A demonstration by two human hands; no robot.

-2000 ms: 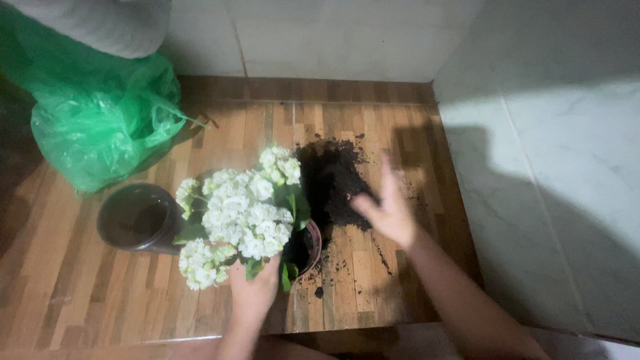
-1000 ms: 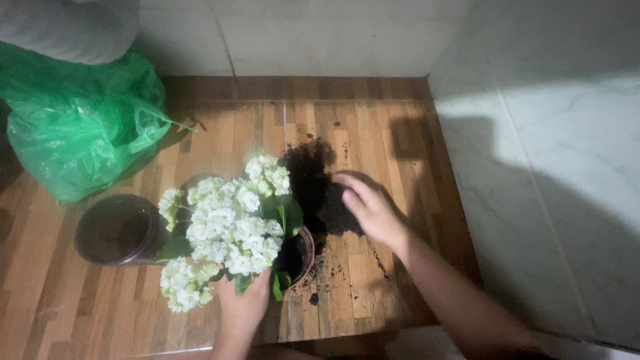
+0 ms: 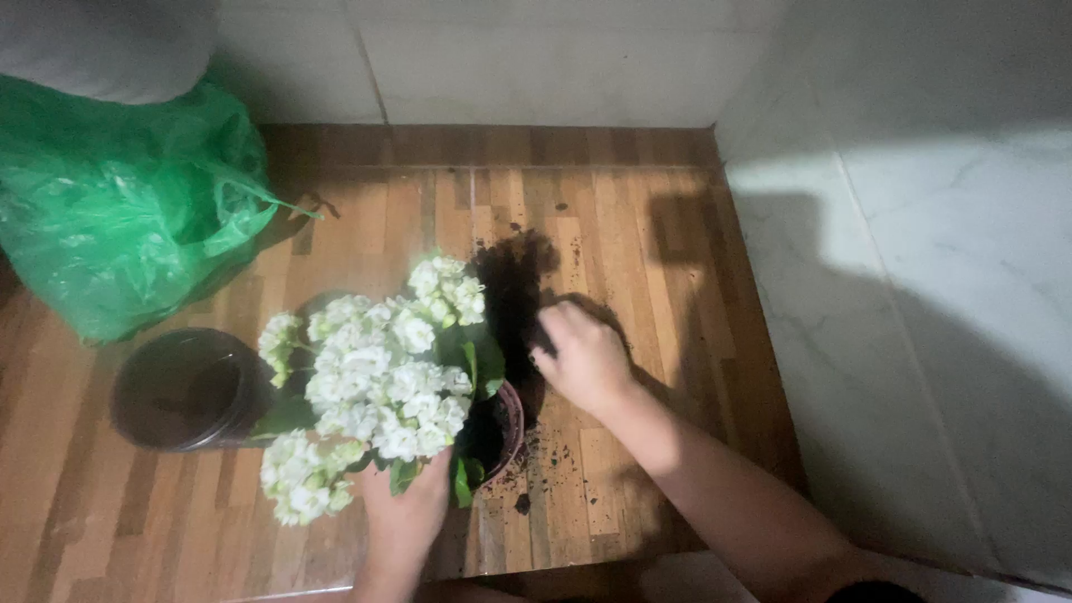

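Observation:
A plant with clusters of white flowers [image 3: 377, 377] and green leaves leans left over a reddish-brown plastic pot [image 3: 512, 431] with dark soil inside. My left hand [image 3: 406, 502] is beneath the flower heads at the plant's near side; its fingers are hidden by blooms and leaves, so its grip cannot be made out. Just right of the pot, my right hand [image 3: 586, 356] has its fingers curled at the edge of a heap of dark soil [image 3: 511, 285]. Whether soil is inside those fingers is not clear. A dark round container [image 3: 188, 389] stands left of the flowers.
A green plastic bag [image 3: 134, 209] lies at the back left, below a pale rounded object [image 3: 109, 42]. Soil crumbs [image 3: 523, 502] are scattered on the wood-strip surface [image 3: 335, 536]. Tiled walls [image 3: 921, 293] border it at the back and right.
My right hand has gone from spread fingers right of the soil to curled fingers at the heap's edge. My left hand stays beneath the flowers.

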